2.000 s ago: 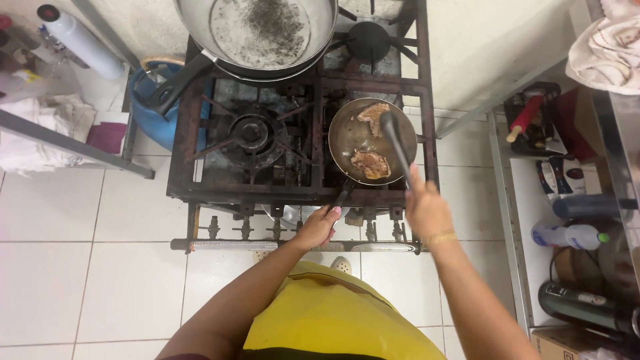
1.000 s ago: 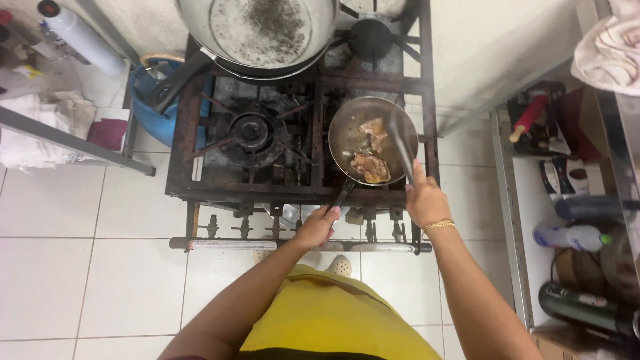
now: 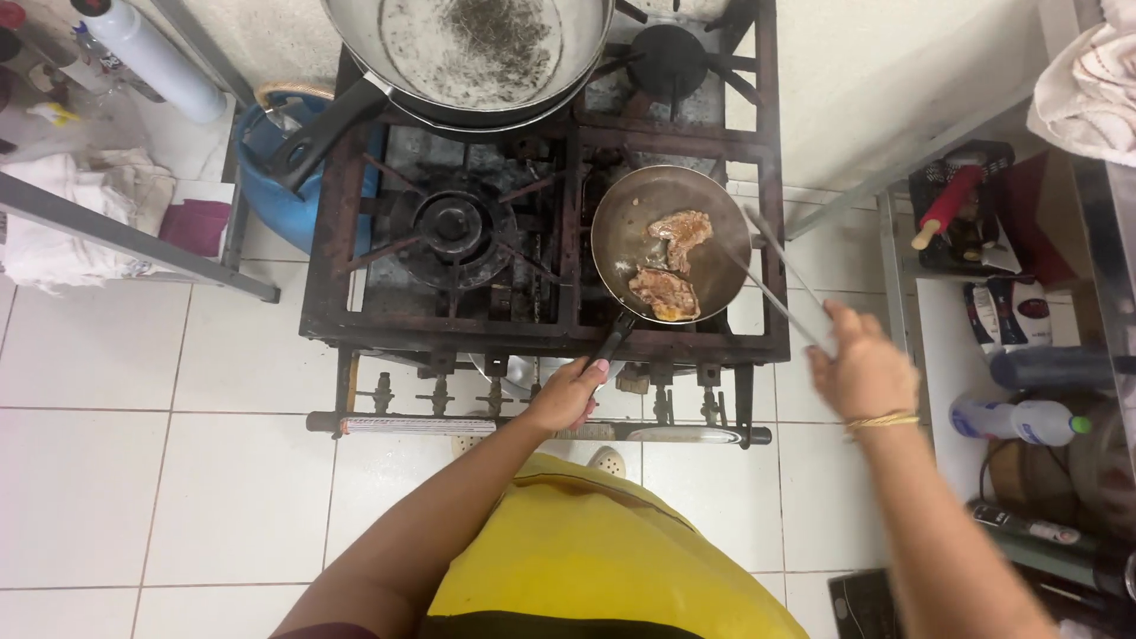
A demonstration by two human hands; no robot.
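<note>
Two browned pieces of meat, an upper one [image 3: 683, 236] and a lower one [image 3: 664, 295], lie apart in a frying pan [image 3: 621, 217] on the front right burner of the gas stove. My left hand [image 3: 568, 396] is closed around the pan's black handle [image 3: 612, 343]. To the right of the pan, my right hand [image 3: 863, 366] holds metal tongs [image 3: 785, 271], their two arms spread and their tips at the pan's right rim. The hand and tongs are slightly blurred.
A large pan [image 3: 417, 98] with dark residue stands at the back left, its handle jutting leftward. The front left burner [image 3: 451, 226] is bare. A blue gas cylinder [image 3: 293, 200] stands left of the stove. The right-hand shelves hold a red rolling pin [image 3: 954, 202] and a plastic bottle [image 3: 1021, 421].
My right hand and the tongs have moved right, away from the meat. The upper piece has changed its shape and position in the pan. My left hand stays on the handle.
</note>
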